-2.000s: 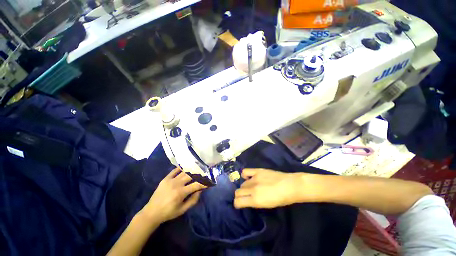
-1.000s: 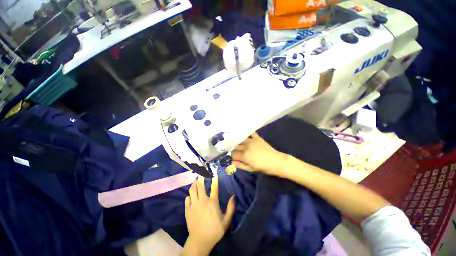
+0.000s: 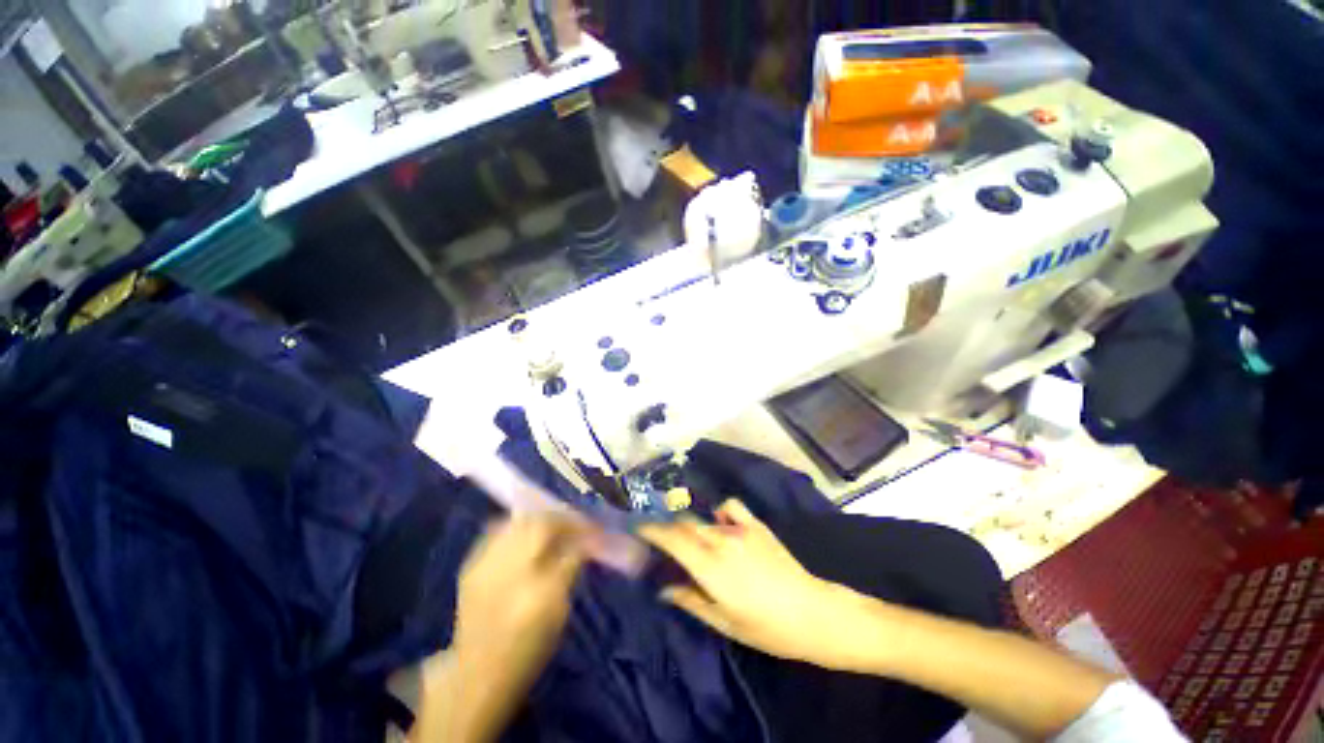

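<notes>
The dark navy garment point(image 3: 639, 653) lies under both hands and reaches the needle area point(image 3: 649, 491) of the cream-white sewing machine point(image 3: 784, 341). The pale pink strip point(image 3: 501, 479) is blurred and slants across the cloth left of the needle. My left hand point(image 3: 511, 588) is blurred and closed around the strip, whose end shows past the fingers. My right hand point(image 3: 748, 581) lies on the navy cloth just right of and below the needle, its fingers reaching toward the strip's end. What lies under its fingertips is hidden.
A navy garment heap point(image 3: 189, 552) fills the left side. A smartphone point(image 3: 838, 425) lies under the machine arm, with pink snips point(image 3: 1002, 449) and a small white box point(image 3: 1051, 405) to its right. A red basket point(image 3: 1205, 610) stands at right. Orange-and-white boxes point(image 3: 900, 109) stand behind.
The pink strip has turned from lying flat left of the needle to a steep slant in my left hand. My right hand has moved down from the machine head. The phone is uncovered again.
</notes>
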